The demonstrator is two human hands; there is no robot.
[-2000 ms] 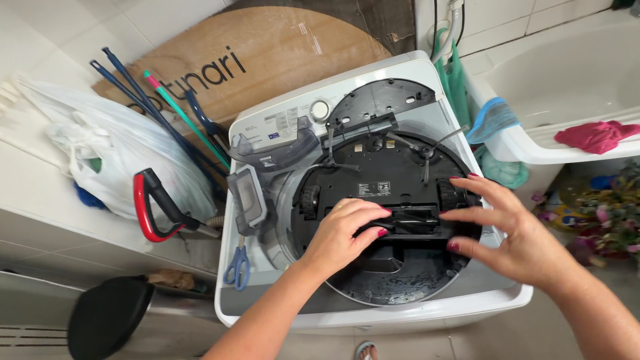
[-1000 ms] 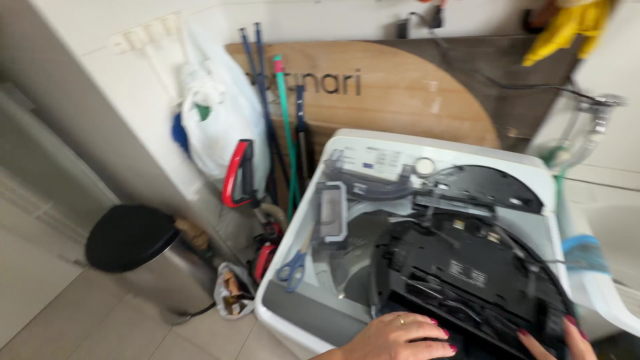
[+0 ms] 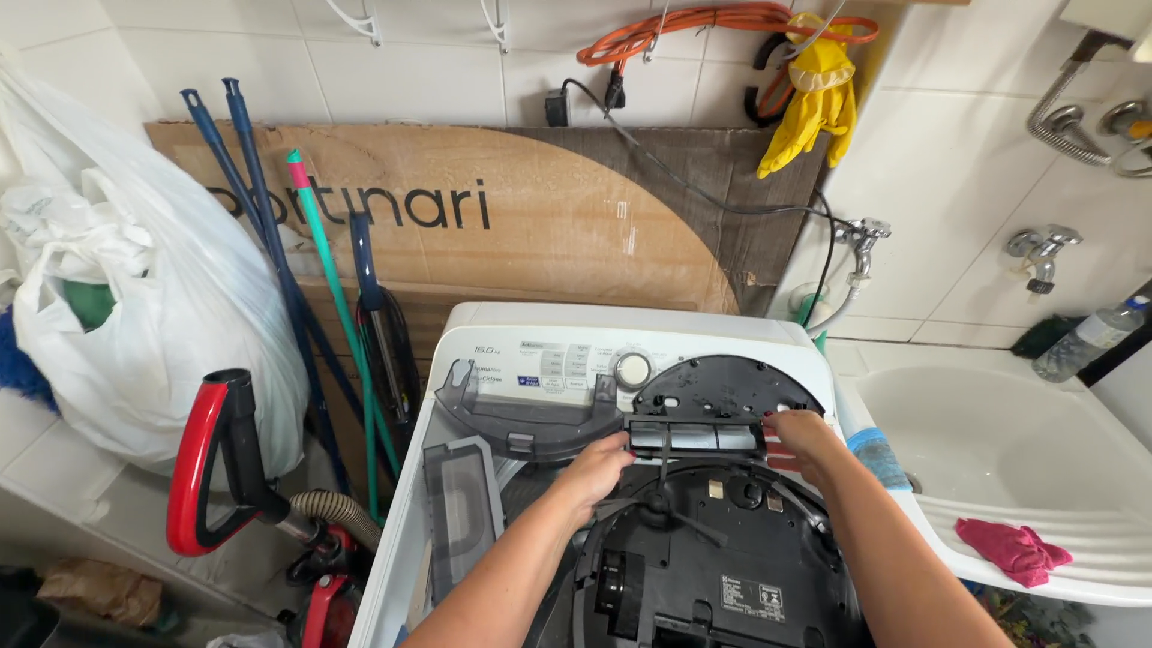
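Observation:
My left hand (image 3: 594,468) and my right hand (image 3: 796,438) hold the two ends of a black rectangular frame with silvery panels (image 3: 697,437), probably a robot vacuum part. It lies between a black half-round cover (image 3: 729,387) and the upturned robot vacuum (image 3: 711,549), whose side brush overlaps it. All of these rest on the white top-loading washing machine (image 3: 630,317). Left of them are a grey translucent curved bin part (image 3: 522,418) and a grey framed filter piece (image 3: 461,513). The robot vacuum's lower edge is out of view.
A red and black upright vacuum handle (image 3: 202,468), mop poles (image 3: 328,243) and a white plastic bag (image 3: 135,297) stand or hang at left. A cardboard sheet (image 3: 540,207) leans behind the washer. At right is a laundry sink (image 3: 972,414) with a pink cloth (image 3: 1015,549).
My hands have moved from the middle of the robot vacuum to the rectangular part near the washer's control panel. The view has shifted, and the wall with the taps now shows.

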